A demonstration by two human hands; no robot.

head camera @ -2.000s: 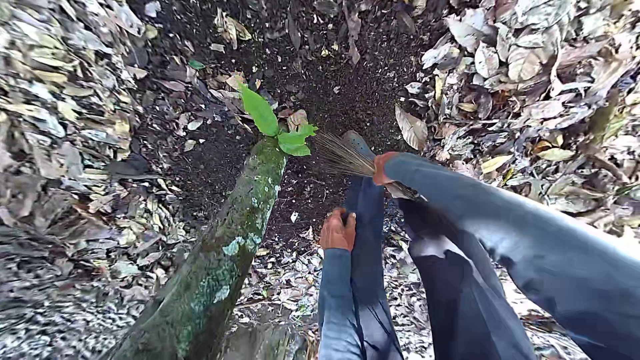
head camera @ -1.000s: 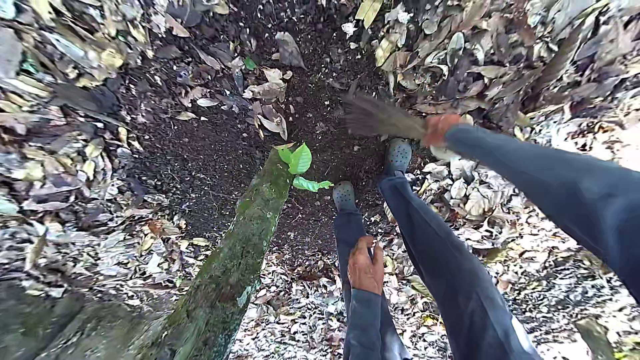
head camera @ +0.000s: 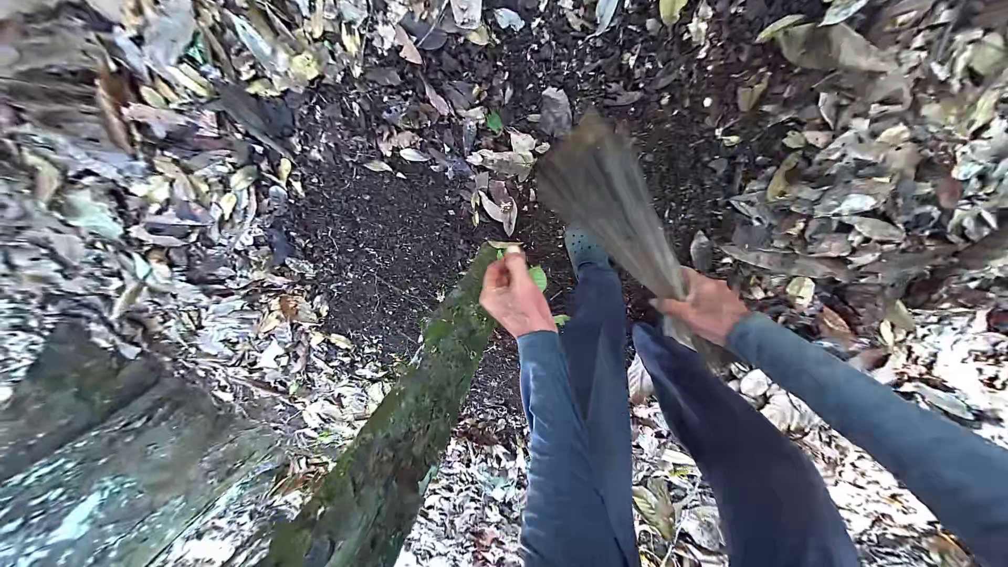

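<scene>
A bundle broom of thin stiff twigs [head camera: 618, 209] is gripped near its bound end by my right hand [head camera: 705, 305]; its blurred, fanned bristles point up and left over dark soil. My left hand [head camera: 516, 293] is at the upper end of a mossy tree trunk [head camera: 421, 394], fingers curled by the small green leaves [head camera: 538, 277] that sprout there. Whether the fingers pinch a leaf or the bark does not show clearly. My clog [head camera: 585, 246] stands on the bare soil [head camera: 370, 244] just below the bristles.
Dry fallen leaves [head camera: 850, 228] lie thickly on the right, and more litter [head camera: 189, 189] covers the left side. A few loose leaves [head camera: 500, 206] rest on the dark soil beyond the trunk. A large greyish, rough surface [head camera: 126, 449] fills the lower left.
My left hand has moved from beside my leg up to the leaves at the trunk's end. The broom, held in my right hand throughout, has swung to point more upward.
</scene>
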